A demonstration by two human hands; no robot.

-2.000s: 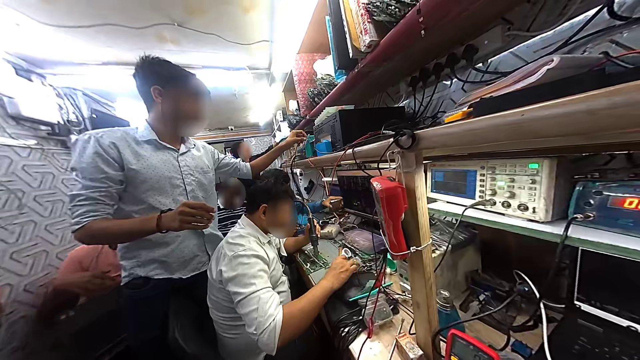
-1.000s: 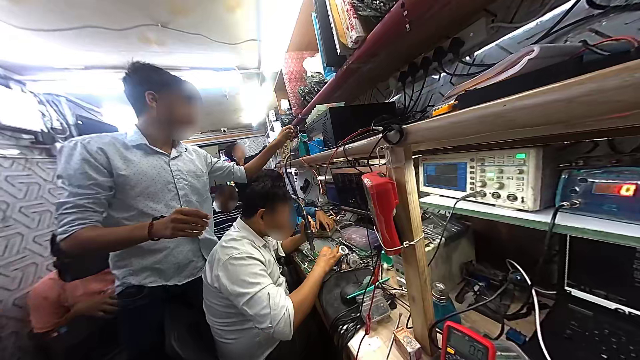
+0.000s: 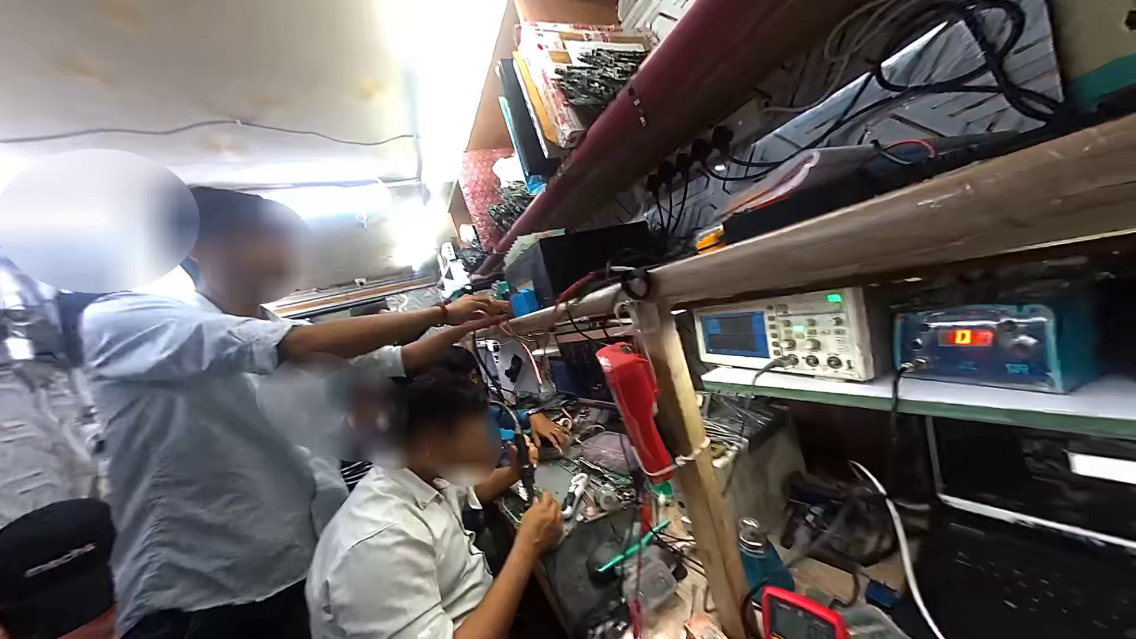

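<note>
Neither my left hand nor my right hand shows in the head view. In front of me is a cluttered electronics workbench (image 3: pixel 581 541) with a green-handled tool (image 3: pixel 634 545), wires and small parts. A red heat gun or similar tool (image 3: pixel 635 408) hangs on a wooden post (image 3: pixel 688 453). At the lower edge lies a red multimeter (image 3: pixel 801 614). An oscilloscope (image 3: pixel 781 335) and a blue instrument with a lit red display (image 3: pixel 985 344) stand on the shelf at right.
A seated person in a white shirt (image 3: pixel 399 550) works at the bench. Behind, a standing person in a light blue shirt (image 3: pixel 204 426) reaches to the wooden upper shelf (image 3: pixel 887 222). A black cap (image 3: pixel 55 564) shows lower left. A glass bottle (image 3: pixel 759 555) stands by the post.
The standing person has turned towards the shelf, and both arms now reach to it; earlier one hand was held low at the waist. A black cap has come into view at lower left.
</note>
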